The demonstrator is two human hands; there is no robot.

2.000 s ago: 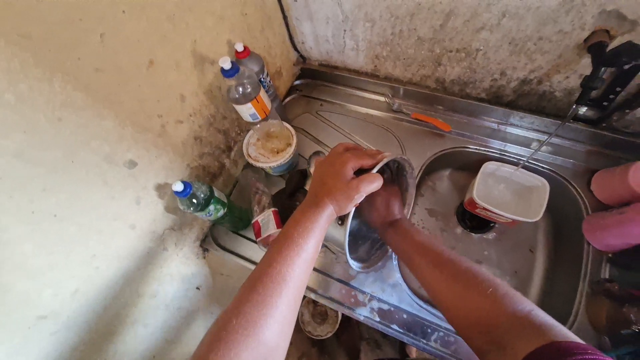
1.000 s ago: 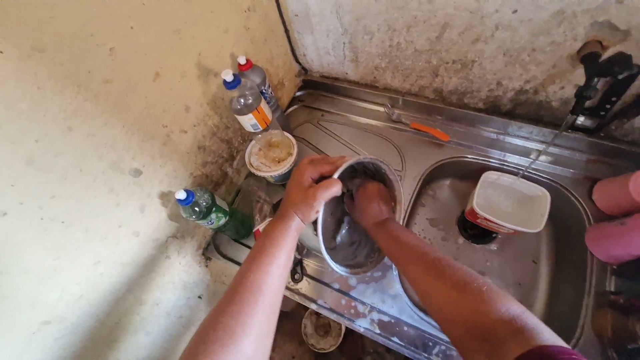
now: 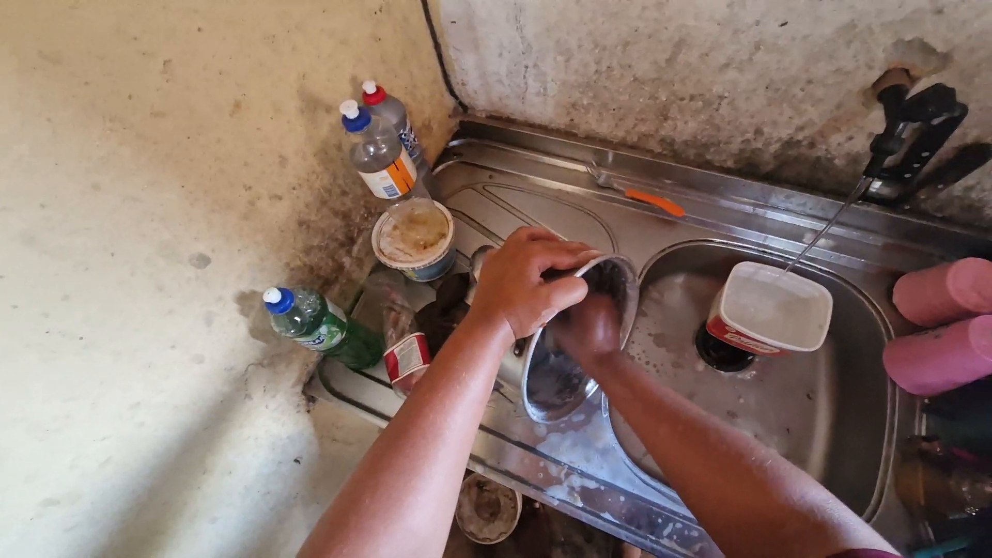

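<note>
A round metal pot (image 3: 546,387) is tilted on its side over the drainboard, beside the left edge of the sink basin. My left hand (image 3: 535,283) grips its upper rim, thumb at the opening and fingers over the outside. My right hand (image 3: 593,325) reaches into the pot; it is blurred, and its fingers and anything in them cannot be made out. In the steel basin (image 3: 783,411) a white plastic tub (image 3: 779,306) with a red side rests by a dark round object (image 3: 722,349), under a thin stream of water from the black tap (image 3: 903,132).
On the drainboard's left stand a lidded tub (image 3: 415,236), two clear bottles (image 3: 380,159), a green bottle (image 3: 325,329) and a labelled plastic packet (image 3: 406,356). An orange-handled utensil (image 3: 655,202) lies along the back ledge. Pink cups (image 3: 942,353) lie at the right.
The pot has turned so that its opening looks narrower than a second ago. My left hand has stayed on the rim, and my right hand has moved inside the pot.
</note>
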